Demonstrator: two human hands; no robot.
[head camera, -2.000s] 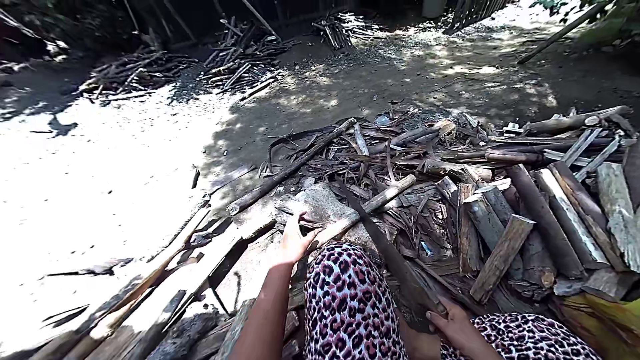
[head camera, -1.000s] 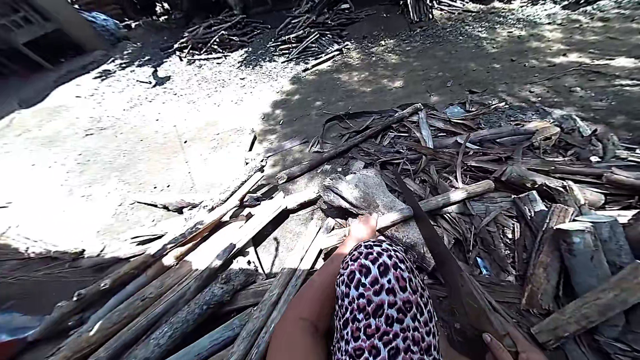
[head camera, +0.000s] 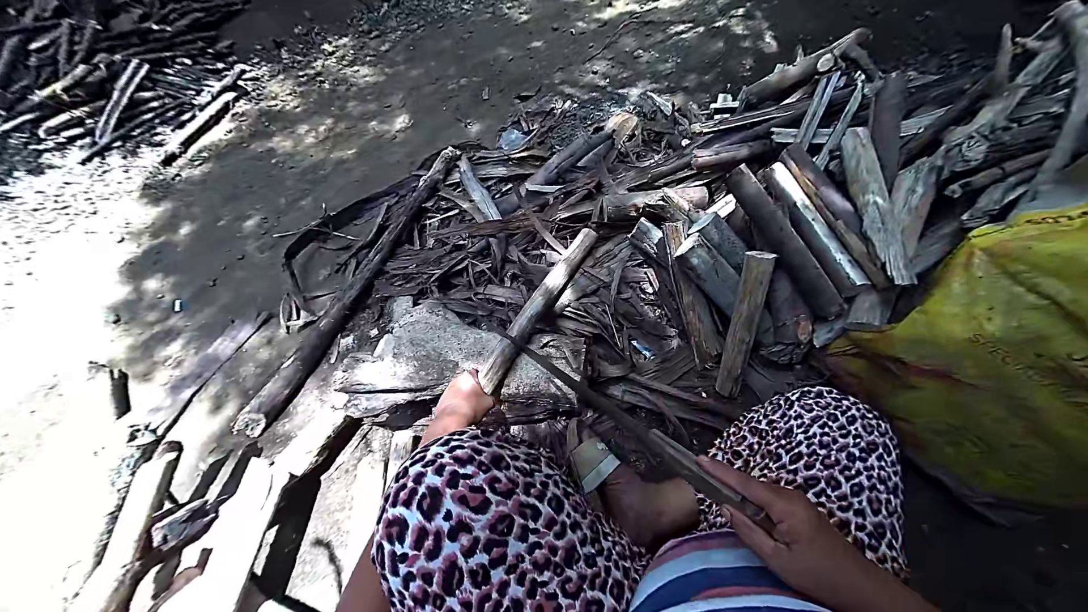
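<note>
My left hand (head camera: 465, 398) is closed round the near end of a short wooden stick (head camera: 541, 308), which points up and away over a flat stone block (head camera: 433, 348). In my right hand (head camera: 778, 518), low at the right, is the handle end of a long dark blade, probably a machete (head camera: 625, 421). The blade slants up to the left, and its far end is close to the stick; whether they touch I cannot tell. My sandalled foot (head camera: 633, 493) is beneath the blade, between my knees in leopard-print cloth.
Bark strips and wood chips (head camera: 518, 255) lie beyond the stone. Cut logs (head camera: 786, 242) are piled to the right, beside a yellow-green sack (head camera: 1003, 357) bearing writing. Long poles (head camera: 136, 518) lie at the lower left, one dark pole (head camera: 353, 289) slants ahead, and sticks (head camera: 110, 93) are heaped far left.
The view has swung to the right since a second ago. The stick in my left hand now points more steeply away from me. Two seconds ago that hand was at the stone with its fingers apart.
</note>
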